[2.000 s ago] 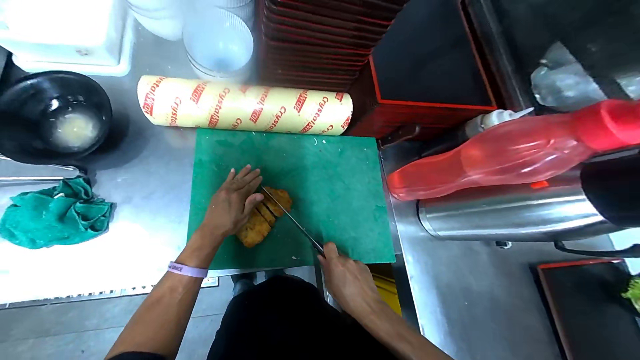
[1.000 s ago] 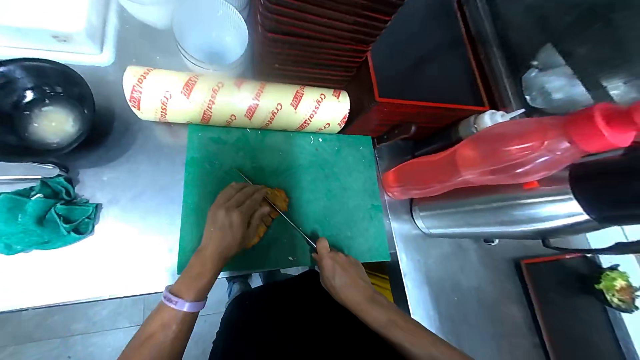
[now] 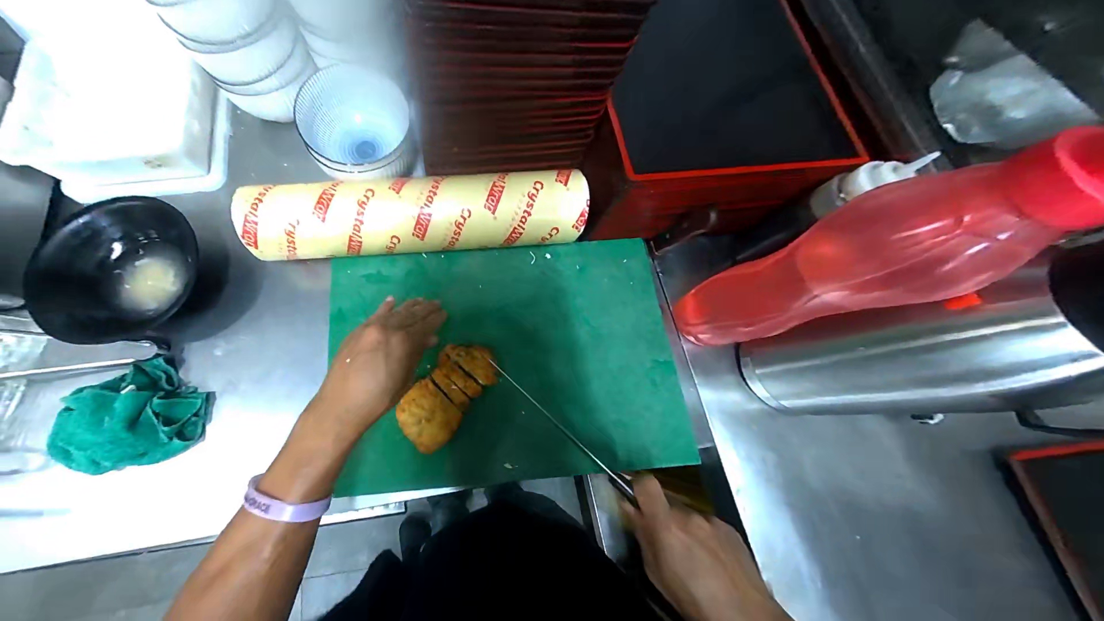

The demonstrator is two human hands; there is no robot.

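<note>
A breaded, fried cutlet (image 3: 431, 416) lies on a green cutting board (image 3: 595, 345), cut across into several pieces that sit close together. My left hand (image 3: 384, 349), fingers stretched out, is just left of and above the cutlet and holds nothing. In my right hand (image 3: 686, 543), at the board's lower right edge, is the handle of a knife (image 3: 565, 431). Its thin blade slants up to the left, the tip at the right end of the cutlet.
A cling film roll (image 3: 414, 216) lies along the board's far edge. Behind stand clear bowls (image 3: 354, 121) and stacked dark red trays (image 3: 517, 86). To the left are a black bowl (image 3: 112, 267) and a green cloth (image 3: 129, 418); to the right, a red plastic bottle (image 3: 888, 250) and a steel container (image 3: 931, 354).
My left hand, over the cutlet a second ago, has moved off it, uncovering the cut pieces. My right hand has drawn the knife toward the lower right.
</note>
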